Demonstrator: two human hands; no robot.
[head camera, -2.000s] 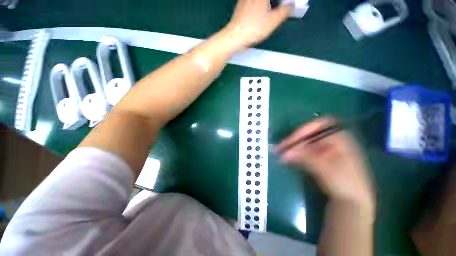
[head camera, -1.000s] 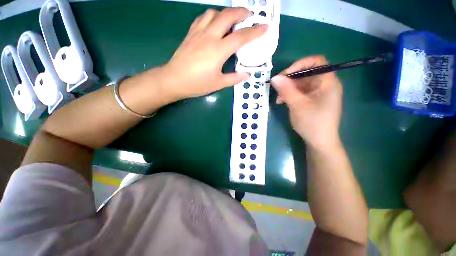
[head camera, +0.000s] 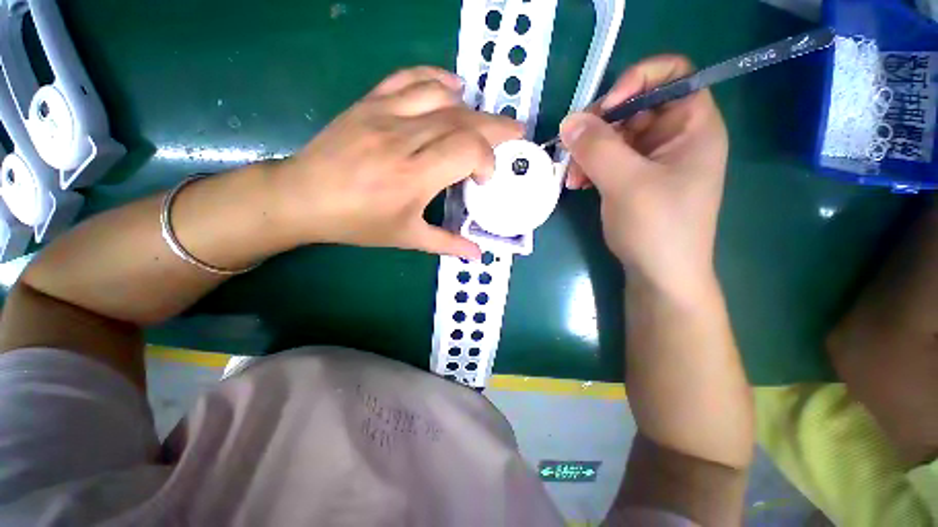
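Observation:
A white plastic housing (head camera: 513, 211) lies over the white strip with two rows of dark round spots (head camera: 472, 309). Its round end has a small dark central hole, and its looped arm runs up to the right. My left hand (head camera: 396, 165) holds the round end from the left with thumb and fingers. My right hand (head camera: 653, 165) holds the black tweezers (head camera: 710, 77) like a pen. The tweezer tips are at the upper right edge of the round end; whether they hold anything cannot be told.
More white housings (head camera: 62, 129) stand at the far left. An open blue bin (head camera: 831, 170) with small whitish rings is at the upper right. A person in a yellow sleeve (head camera: 833, 443) is at the lower right. The green bench's front edge (head camera: 576, 376) runs below my hands.
The left hand first reached to the far side, then brought a housing onto the strip. Since the last frame, the housing and both hands sit lower in view, with the tweezer tips beside the round end.

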